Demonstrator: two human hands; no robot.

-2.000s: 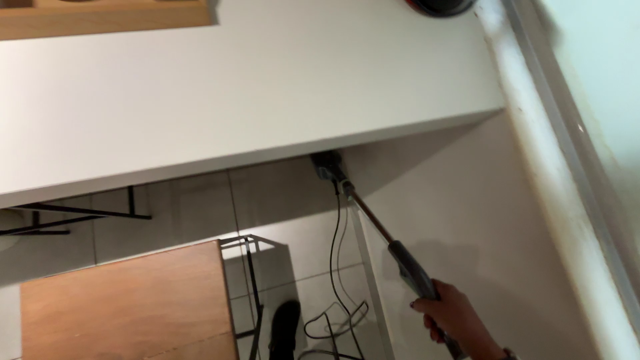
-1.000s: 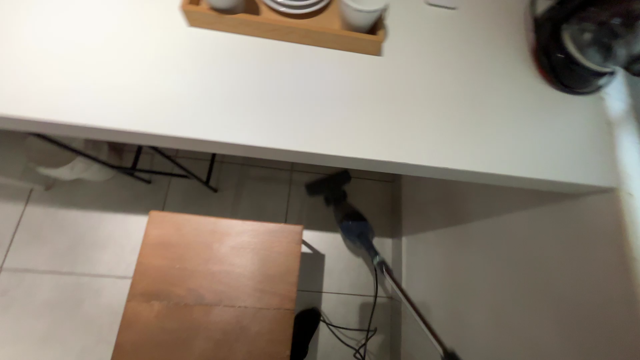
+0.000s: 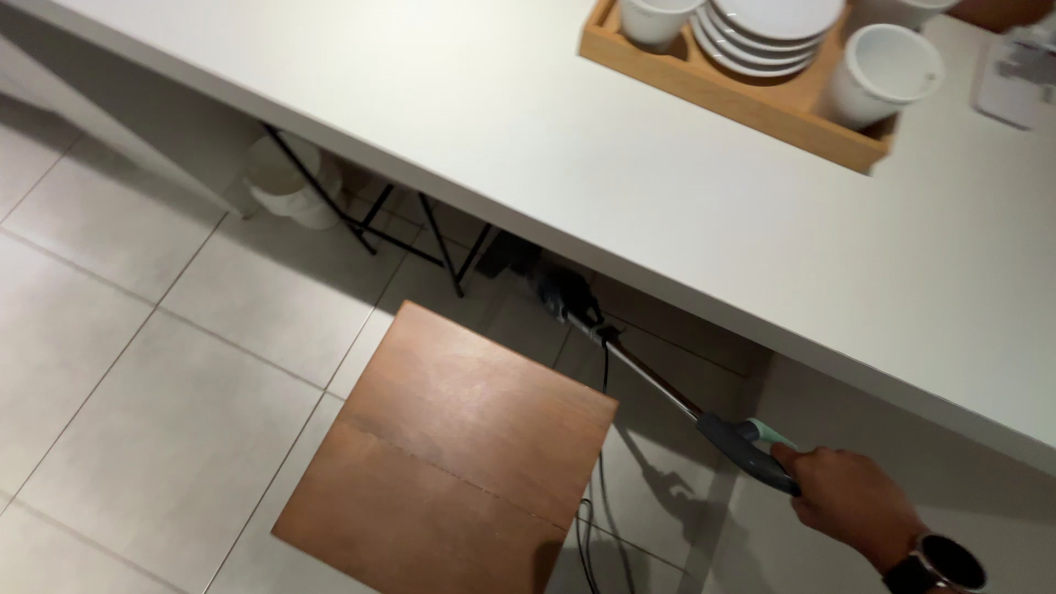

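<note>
At the lower right, my right hand [image 3: 854,499], with a watch on its wrist, grips the dark grey handle of a corded stick vacuum cleaner [image 3: 652,371]. Its metal tube slants up and left to a dark body [image 3: 561,297] and a floor head [image 3: 507,254] on the tiles, partly in shadow under the white counter. A black power cord [image 3: 606,371] hangs from the body and runs down to the floor. My left hand is out of view.
A square wooden stool seat [image 3: 462,454] stands left of the vacuum. Black metal legs [image 3: 396,235] and a white bucket [image 3: 289,177] are under the counter [image 3: 528,148]. On top, a wooden tray [image 3: 742,103] holds white plates [image 3: 763,37] and cups [image 3: 887,74].
The vacuum's floor head has moved left under the counter, close to the black metal legs. My right hand, out of view one second ago, is back in view. The view has turned.
</note>
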